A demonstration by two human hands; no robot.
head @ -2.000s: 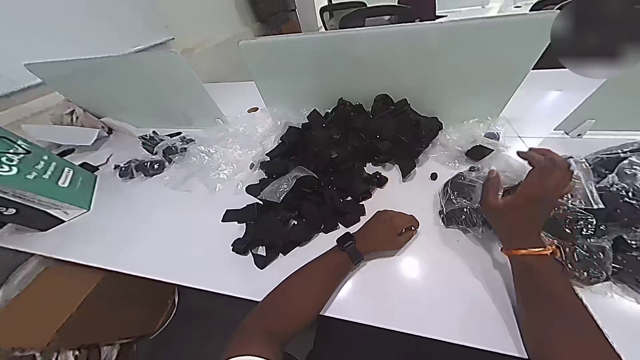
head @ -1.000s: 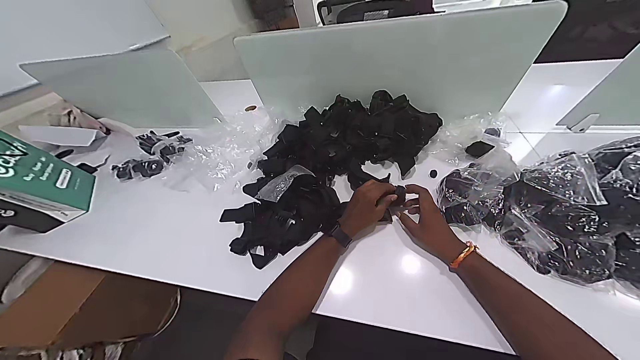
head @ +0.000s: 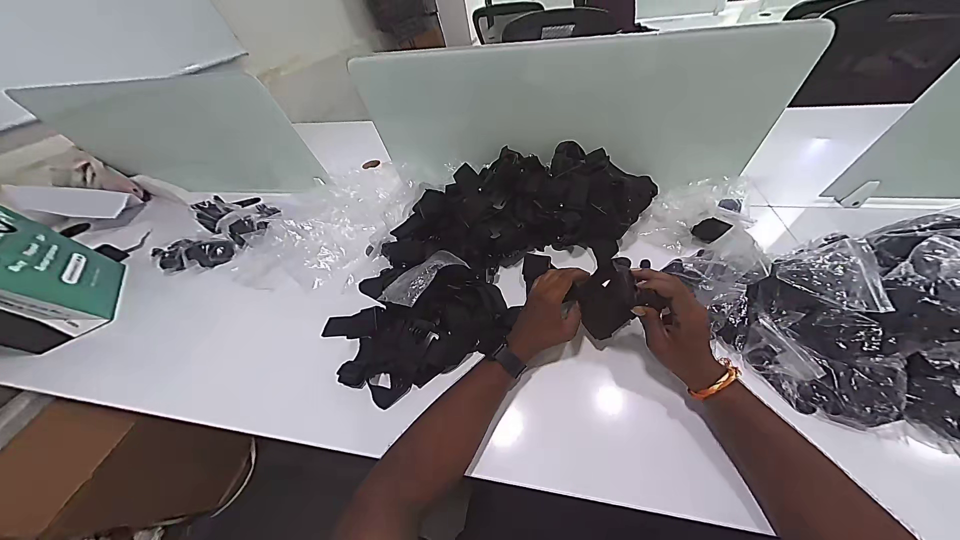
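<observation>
Between my two hands is a black fabric strap piece [head: 607,304], held just above the white desk. My left hand [head: 547,311], with a dark watch band at the wrist, grips its left side. On its right side my right hand [head: 675,322], wearing an orange bracelet, pinches it with thumb and fingers. Behind and to the left lies a large heap of black fabric strap pieces [head: 517,202], its near part [head: 420,322] beside my left wrist. Clear plastic bags filled with black items [head: 832,322] lie to the right of my right hand.
A frosted partition [head: 592,97] stands behind the heap. Crumpled clear plastic [head: 330,225] and small black parts [head: 202,251] lie to the left, near a green box [head: 60,270]. A cardboard box [head: 127,465] is below the desk's left side. More plastic [head: 682,202] lies behind my right hand.
My right hand has come left from the bagged items to meet my left hand. The black piece now shows spread between both hands; one second ago they mostly covered it.
</observation>
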